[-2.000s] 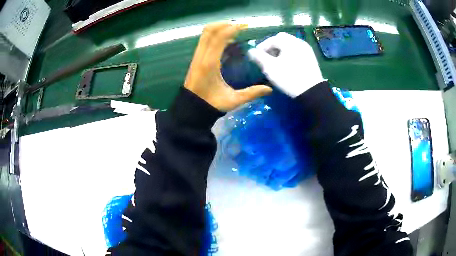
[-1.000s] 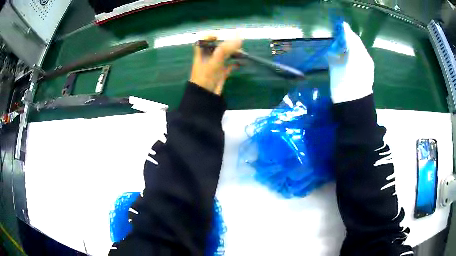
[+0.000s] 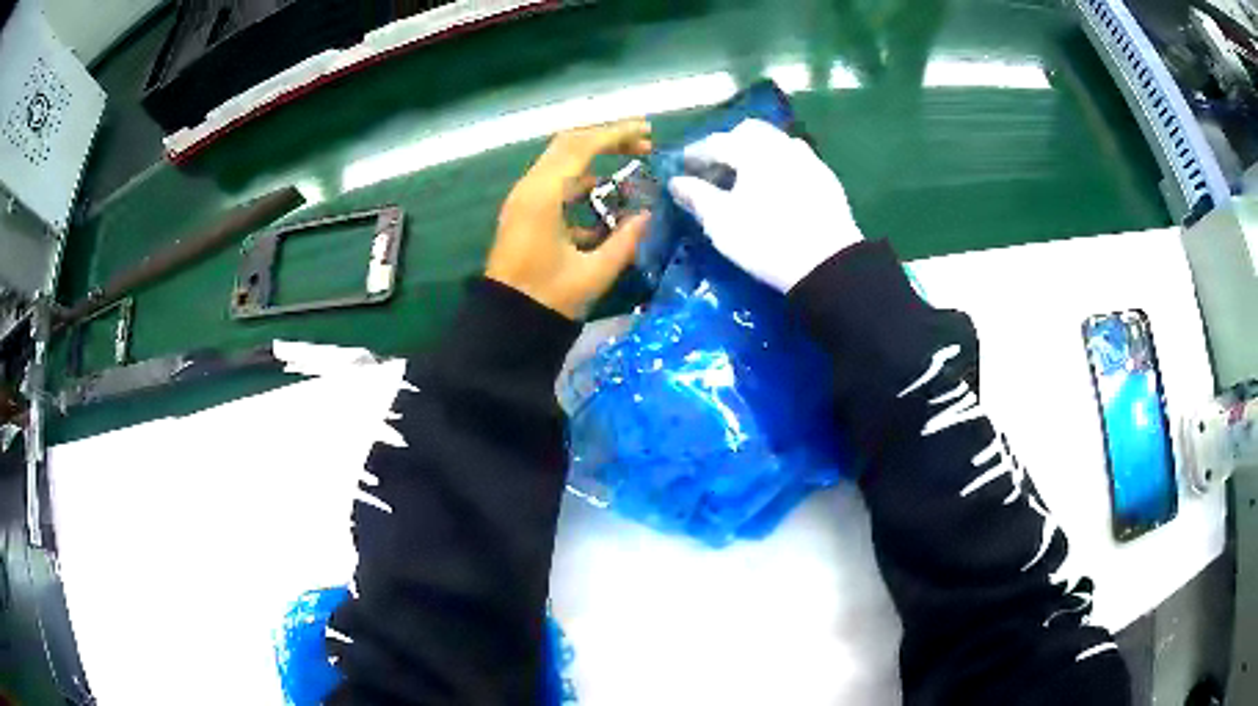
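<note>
My bare left hand (image 3: pixel 563 228) grips the left end of a phone mid-frame unit (image 3: pixel 646 193) above the belt. My right hand (image 3: pixel 773 200), in a white glove, is at the unit's blue face, thumb and fingers closed together; the unit's far end shows beyond the glove. Blue film seems to be at the right fingertips, but the fingers hide the exact hold. A pile of peeled blue film (image 3: pixel 711 414) lies just below the hands, partly behind the right sleeve.
An empty frame (image 3: pixel 248 283) lies on the green belt (image 3: pixel 966 152) beside a dark guide bar (image 3: pixel 207 241). A phone unit (image 3: pixel 1134 428) lies far right on the white cover (image 3: pixel 717 607). More blue film (image 3: pixel 311 648) is lower left. A black tray (image 3: pixel 262 62) stands beyond.
My hands have come together over the unit; before, they were apart, the right lifting blue film. The unit that lay on the belt beside my right hand no longer shows there.
</note>
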